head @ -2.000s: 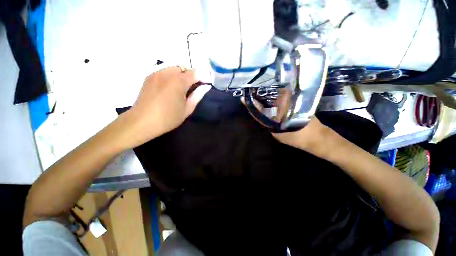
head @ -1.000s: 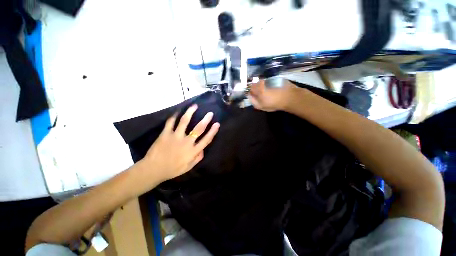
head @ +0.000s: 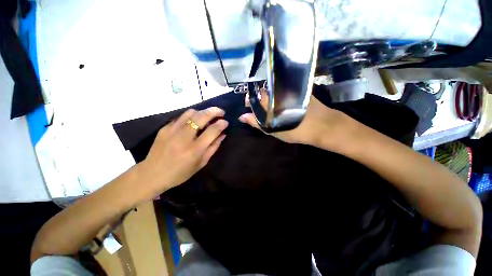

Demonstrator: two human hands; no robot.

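The black garment piece [head: 259, 188] lies on the white table and hangs across the lap. Its straight top edge runs up to the needle area under the sewing machine head [head: 226, 32]. My left hand [head: 189, 140], with a ring, lies flat on the cloth left of the needle, fingers slightly apart. My right hand [head: 291, 126] is at the cloth just right of the needle, partly hidden behind the shiny metal guard [head: 291, 64]; its thumb and a fingertip show, and its grip is hidden. The presser foot [head: 241, 88] is small and partly covered.
Dark red scissors handles [head: 467, 101] and a dark grey scrap [head: 421, 109] lie at the table's right. Dark strips [head: 22, 81] hang at the left. Cardboard [head: 143, 237] is below left. A blue basket [head: 482, 184] is below right.
Since one second ago the machine head and guard loom larger over the needle area. My left hand has shifted slightly left and up. My right hand has moved down, partly behind the guard.
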